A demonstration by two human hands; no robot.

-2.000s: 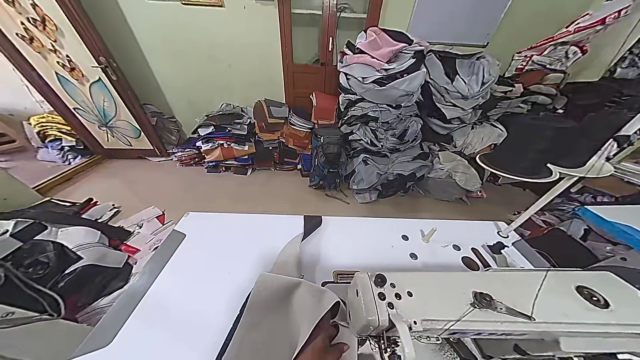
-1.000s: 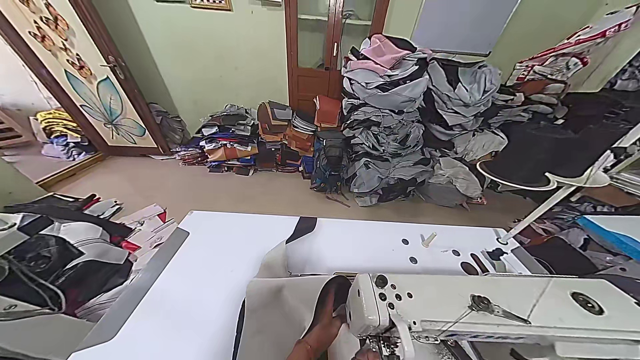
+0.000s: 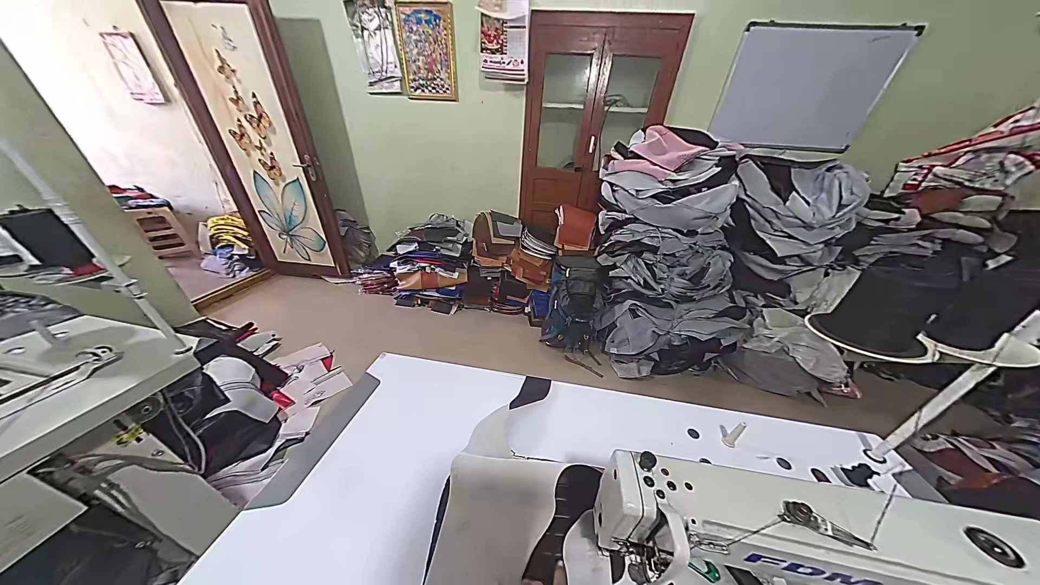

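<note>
A pale grey fabric piece (image 3: 496, 512) with a dark backing lies on the white table, beside the needle end of a white industrial sewing machine (image 3: 780, 520). A dark curved section (image 3: 573, 504) of the work lies between the pale panels, close to the machine head. One pale strip runs back from it and ends in a dark tip (image 3: 530, 392). Only a sliver of what appears to be my left hand (image 3: 559, 574) shows at the bottom edge, at the fabric; its grip is hidden. My right hand is out of view.
The white table (image 3: 390, 422) spreads left of the work. Black thread cones (image 3: 873, 313) stand on a holder at right. Another sewing machine (image 3: 65, 374) is at far left, beside heaped fabric pieces (image 3: 244, 390). Grey fabric bundles (image 3: 674, 268) and a backpack (image 3: 573, 305) are behind the table.
The view has tilted up, leaving my hands nearly out of frame. Earlier, my left hand lay on the fabric beside the machine head; one second ago, right fingertips also showed near the needle area.
</note>
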